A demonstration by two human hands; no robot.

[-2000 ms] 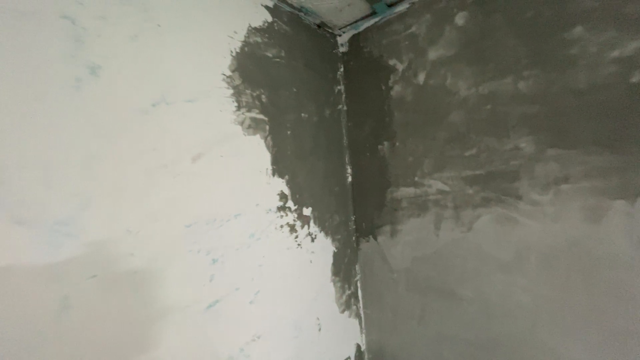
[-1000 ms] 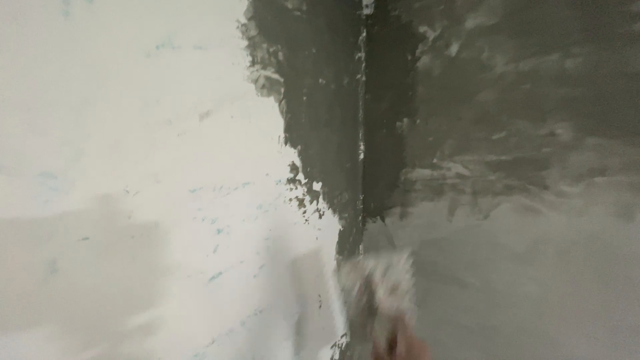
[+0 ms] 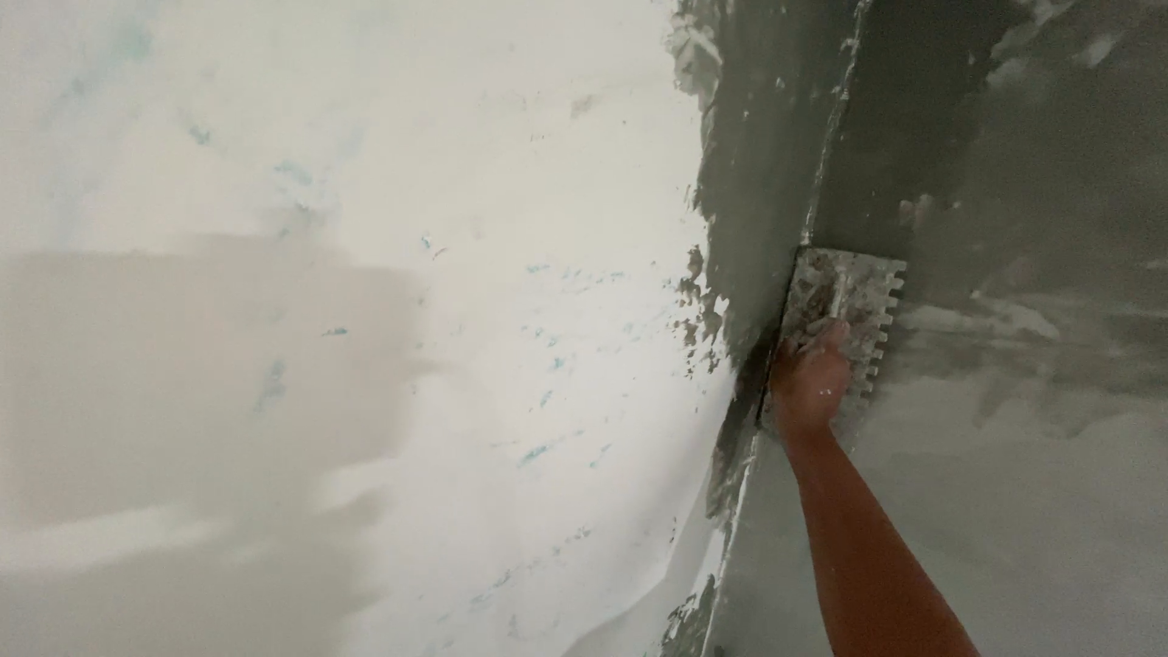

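Note:
My right hand (image 3: pixel 812 379) is closed around the handle of a notched metal trowel (image 3: pixel 862 301). The trowel lies along the inside corner, its straight edge at the corner line and its square teeth pointing right. Grey mortar is smeared over the trowel's back. Around it, dark wet grey mortar (image 3: pixel 762 137) covers a strip on both sides of the corner, with a ragged left border on the white wall (image 3: pixel 547 201). Nothing of my left hand shows.
The right wall (image 3: pixel 1004 511) is coated grey, darker above and lighter below. Faint blue-green marks dot the white wall, and a shadow (image 3: pixel 201 365) falls on its left part. A thin pale line (image 3: pixel 835 119) runs down the corner.
My right hand and the trowel, out of view at first and blurred low at the corner a second ago, now show clearly, higher in the picture. The view has shifted downward.

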